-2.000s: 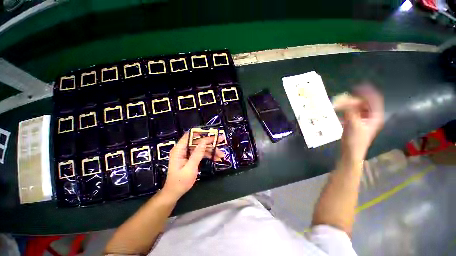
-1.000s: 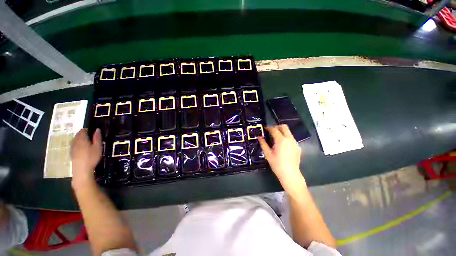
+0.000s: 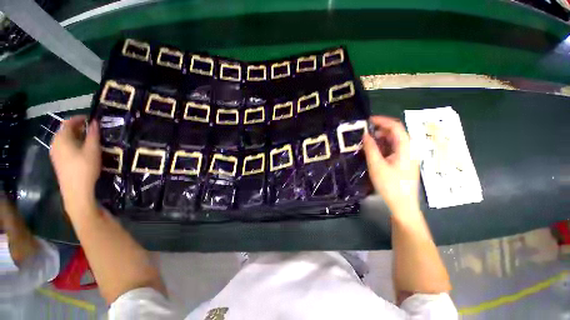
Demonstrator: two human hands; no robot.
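A large glossy black blister tray [image 3: 240, 134] is lifted off the bench and sags in its middle. Its pockets hold black frames with yellowish outlines [image 3: 197, 112] in three rows. My left hand [image 3: 78, 156] grips the tray's left edge, fingers partly hidden behind it. My right hand [image 3: 390, 159] grips the tray's right edge beside the last outline of the front row. What lies beneath the tray is mostly hidden; dark edges show under its front side.
A white sheet [image 3: 445, 156] with tan bits lies on the dark green bench [image 3: 519, 144] at the right. Part of a white grid liner [image 3: 50, 125] shows at the far left. Another person's arm [image 3: 17, 231] is at the lower left, near a red stool [image 3: 76, 272].
Both hands have taken hold of the tray's sides and raised it, and it now bends. The tan adhesive sheet and the dark slab beside it are no longer visible.
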